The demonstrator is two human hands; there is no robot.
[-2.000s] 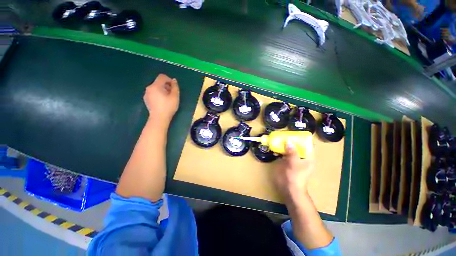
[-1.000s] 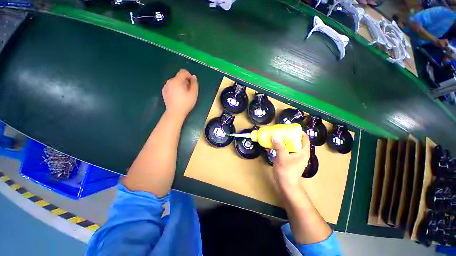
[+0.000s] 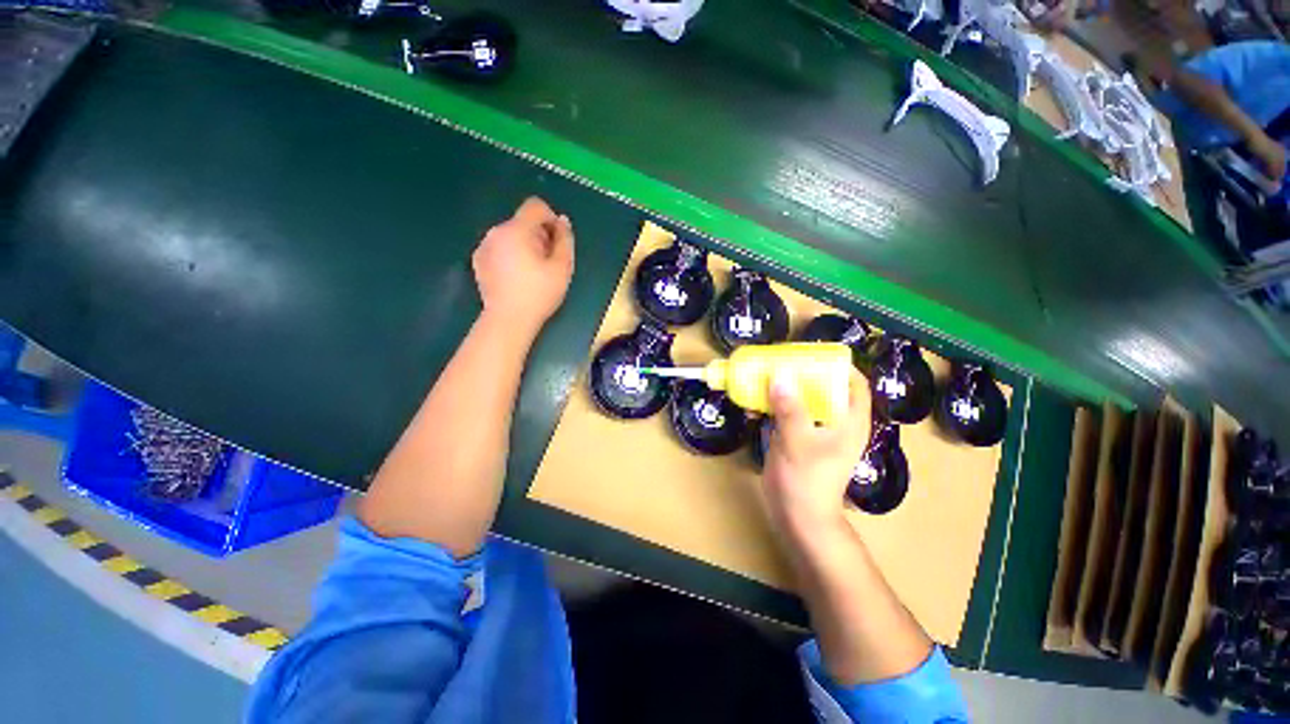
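My right hand [image 3: 816,460] is shut on a yellow glue bottle [image 3: 792,379] held over the cups. Its thin pale nozzle points left, with the tip at the middle of the leftmost ear cup housing [image 3: 630,385] in the near row. Several glossy black cups lie in two rows on the cardboard sheet [image 3: 707,530]; the bottle and hand partly hide some. Silver pieces show at their necks. My left hand [image 3: 525,262] rests on the worktop left of the cardboard, fingers curled, with nothing seen in it.
The green conveyor belt [image 3: 707,127] beyond carries a black cup [image 3: 477,53] and white headband assemblies [image 3: 955,119]. Stacked cardboard layers [image 3: 1132,530] with black cups stand at right. A blue parts bin [image 3: 241,495] with grey metal parts is below the bench at left. A person's blue sleeve [image 3: 1245,92] shows top right.
The bottle's nozzle has moved left from the second near-row cup to the leftmost one. The view has shifted, so bench things appear displaced. The left hand keeps its curled pose.
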